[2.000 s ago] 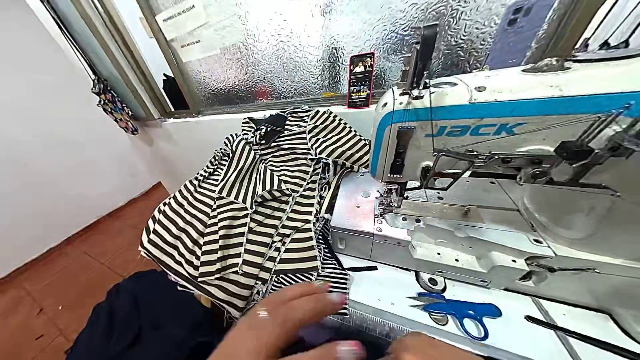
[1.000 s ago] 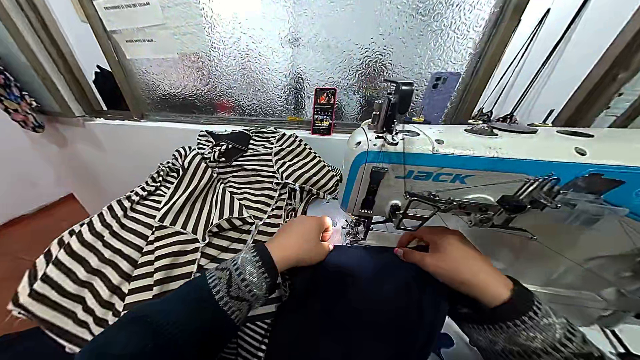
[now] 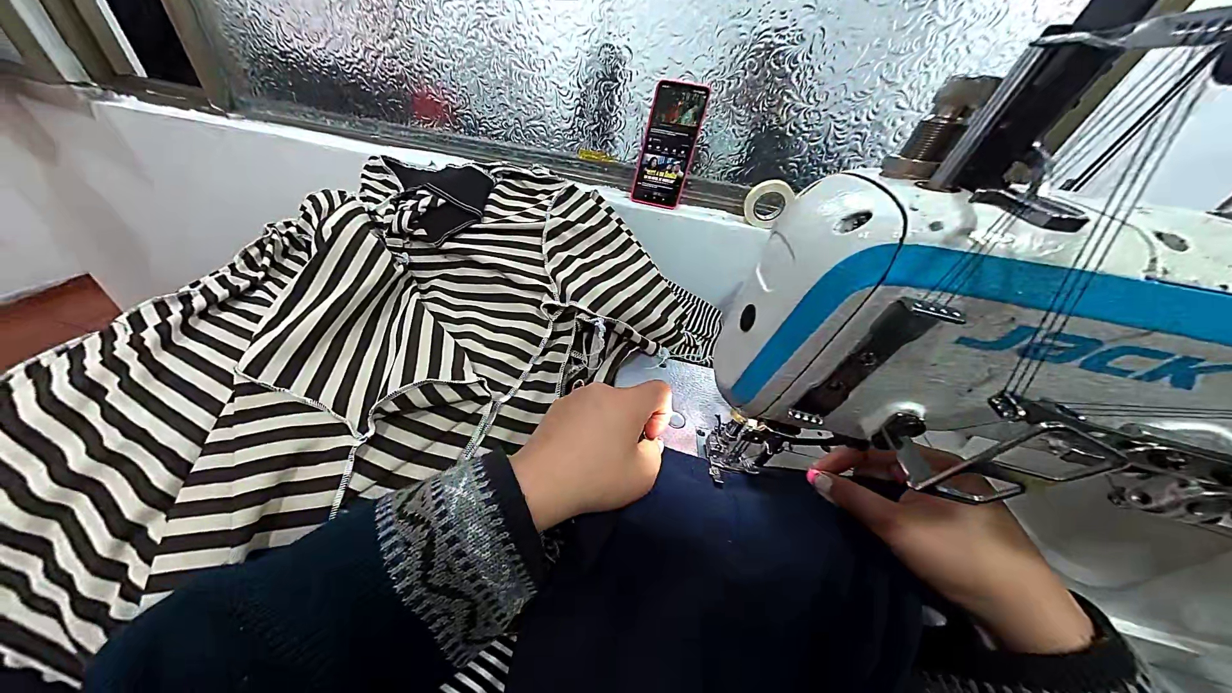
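Note:
Dark navy fabric lies under the presser foot of a white and blue Jack sewing machine. My left hand is closed on the fabric's edge, left of the foot. To the right of the foot, my right hand pinches the same edge between thumb and fingers, partly behind a wire thread guard. A black-and-cream striped garment is spread out beside my left arm, with seams showing. The fabric's lower folds are hidden by the frame edge.
A phone with a lit screen leans on the window ledge, and a roll of tape stands beside the machine head. Textured window glass is behind. Several threads run down to the machine's front.
Two seconds ago my hands were low in view, away from the needle; a second ago both had come to the navy fabric at the foot. The view is now closer to the machine.

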